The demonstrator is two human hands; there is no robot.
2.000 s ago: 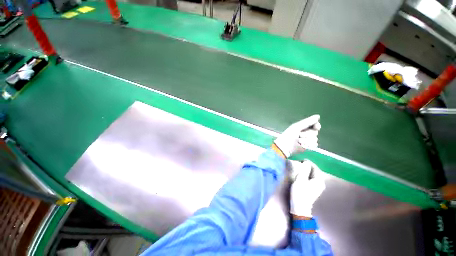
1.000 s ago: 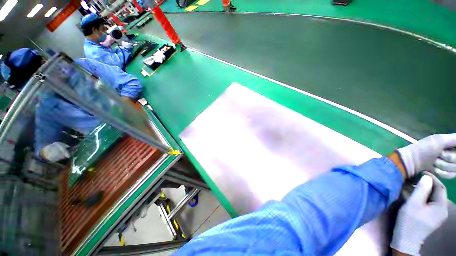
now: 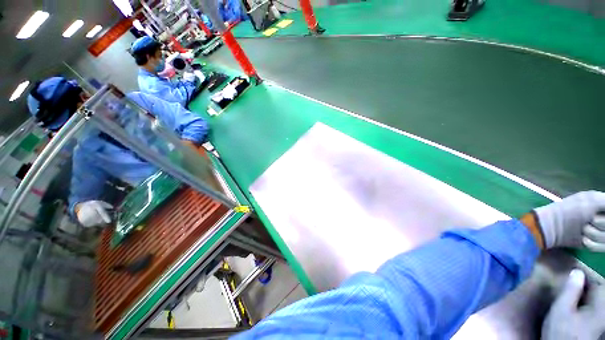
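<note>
A shiny steel bench plate (image 3: 358, 199) lies on the green bench in front of me. My left hand (image 3: 572, 220), in a white glove with an orange-brown cuff edge, is at the right edge of the picture, over the plate's far side near the belt's rail. Its fingers are curled and partly cut off. My right hand (image 3: 576, 313), also white-gloved, is below it in the lower right corner, cut off by the edge, thumb up. I cannot tell whether either hand holds anything.
A dark green conveyor belt (image 3: 424, 86) runs beyond the plate. At left, a person in blue (image 3: 99, 166) is behind a clear panel, near a green board (image 3: 147, 202) over an orange-brown slotted surface (image 3: 169, 249). Another person (image 3: 156, 80) works farther back. A small black tray (image 3: 231, 94) stands on the bench.
The view has swung left, bringing in the people and slotted surface, then shifted slightly. My hands now sit at the right edge, and my right hand has moved apart from my left, down and right.
</note>
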